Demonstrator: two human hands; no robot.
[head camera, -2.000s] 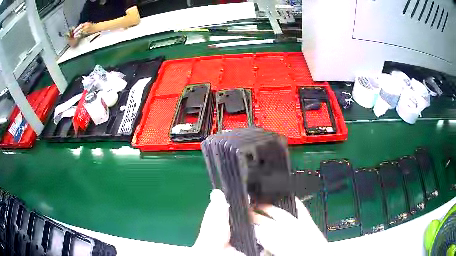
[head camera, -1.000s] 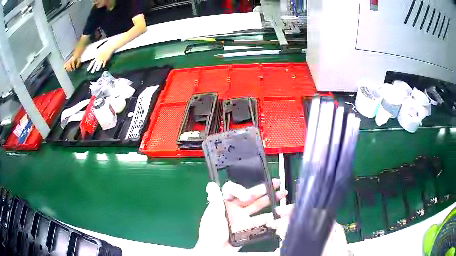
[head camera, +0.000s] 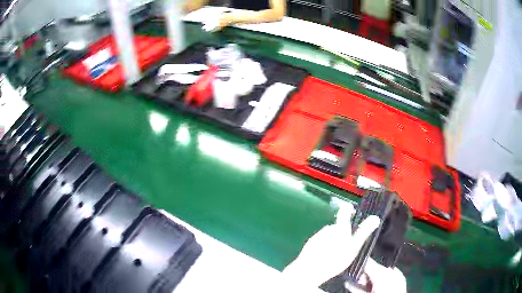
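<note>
A stack of dark phone middle frames (head camera: 394, 229) is held upright at the lower right, blurred, its ridged edges facing left. My left hand (head camera: 326, 252) grips it from the left, with fingers along its side. My right hand (head camera: 390, 279) is around its lower end, partly cut off by the bottom edge. Glare washes out both hands. Beyond them, a red tray (head camera: 292, 129) holds a stack of frames (head camera: 337, 143), a second group (head camera: 376, 154) beside it and another frame (head camera: 442, 189) at its right end.
Black blister trays (head camera: 140, 252) fill the lower left. A black parts tray (head camera: 171, 106) holds crumpled clear plastic, a red packet (head camera: 200, 88) and a white perforated strip (head camera: 269, 107). Another red tray (head camera: 151, 51) is at the upper left. White rolls (head camera: 495, 200) are at the right. A person's arm (head camera: 252, 16) shows behind.
The view has turned left and tilted, bringing more blister trays in. The single frame and the separate stack seen earlier now appear as one stack between my hands.
</note>
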